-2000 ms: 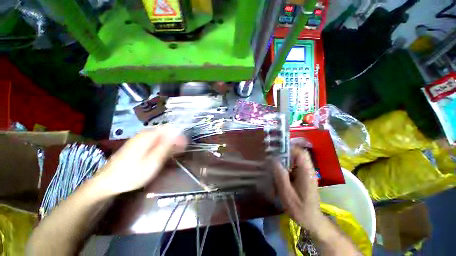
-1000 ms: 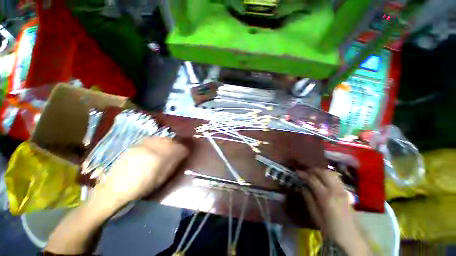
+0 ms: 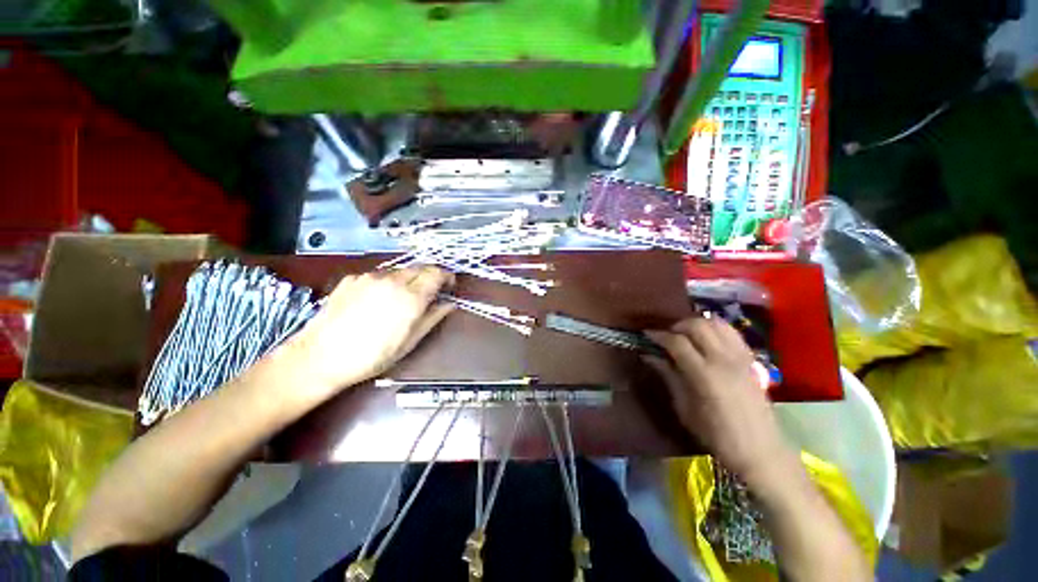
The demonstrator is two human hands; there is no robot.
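Note:
My left hand [image 3: 381, 316] rests over the board's back middle, fingertips on a short cable [image 3: 492, 310] beside the pile of moulded cables [image 3: 484, 244]. My right hand [image 3: 711, 375] holds the right end of a holder bar [image 3: 598, 331], which lies low over the board. A second holder bar [image 3: 503, 396] lies near the board's front edge. Several cables [image 3: 429, 477] hang from it toward my lap, with fittings at their lower ends. One cable [image 3: 455, 382] lies along its back edge. A bundle of cut leads [image 3: 222, 330] lies at the left of the dark red board [image 3: 637, 284].
The green press block [image 3: 444, 68] stands above the metal bed plate [image 3: 330, 222]. A purple-pink rectangle [image 3: 644, 211] lies at its right. The control panel [image 3: 751, 125], red parts bin [image 3: 806, 330] and white bucket [image 3: 876, 455] are at right. An open cardboard box [image 3: 91, 296] is at left.
My left hand has moved right from the lead bundle to the moulded cables. The diagonal cable is no longer across the board's middle. My right hand still holds the holder bar, now turned nearly level.

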